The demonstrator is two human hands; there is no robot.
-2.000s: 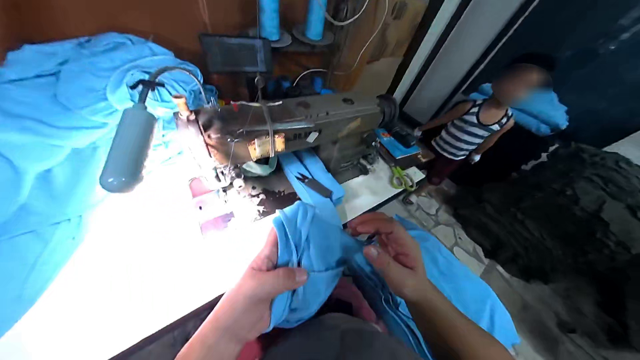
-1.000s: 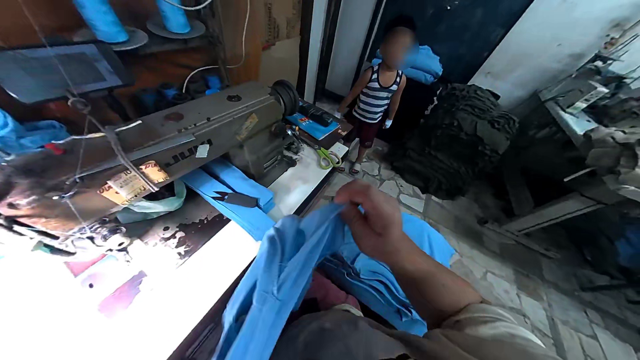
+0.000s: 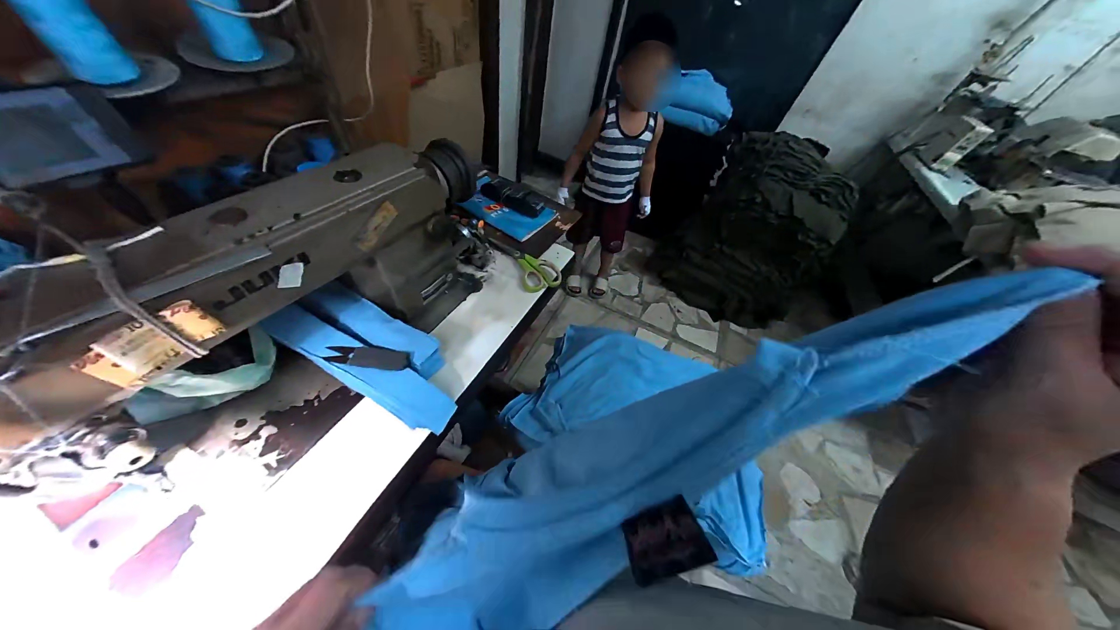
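A piece of light blue fabric (image 3: 612, 446) with a dark label stretches diagonally across the lower view. My right hand (image 3: 1072, 350), blurred at the right edge, grips its upper end. At the bottom, my left hand (image 3: 328, 599) is partly cut off and holds the lower end. To the left stands a Juki sewing machine (image 3: 289, 227). Folded blue fabric strips (image 3: 385, 385) pass under its arm, and dark thread snips (image 3: 372, 357) lie on them. More blue fabric (image 3: 612, 376) hangs below and behind the stretched piece, beside the table.
Green-handled scissors (image 3: 538, 273) lie near the far end of the white sewing table (image 3: 477, 337). A person (image 3: 617, 153) stands beyond it, next to a heap of dark cloth (image 3: 752, 227). Thread cones (image 3: 74, 39) stand at upper left. Other machinery (image 3: 954, 157) is at the right.
My right hand has moved far right, and the blue fabric, bunched in my hands earlier, is now stretched out between them. A dark label on it has come into sight. The view has swung right.
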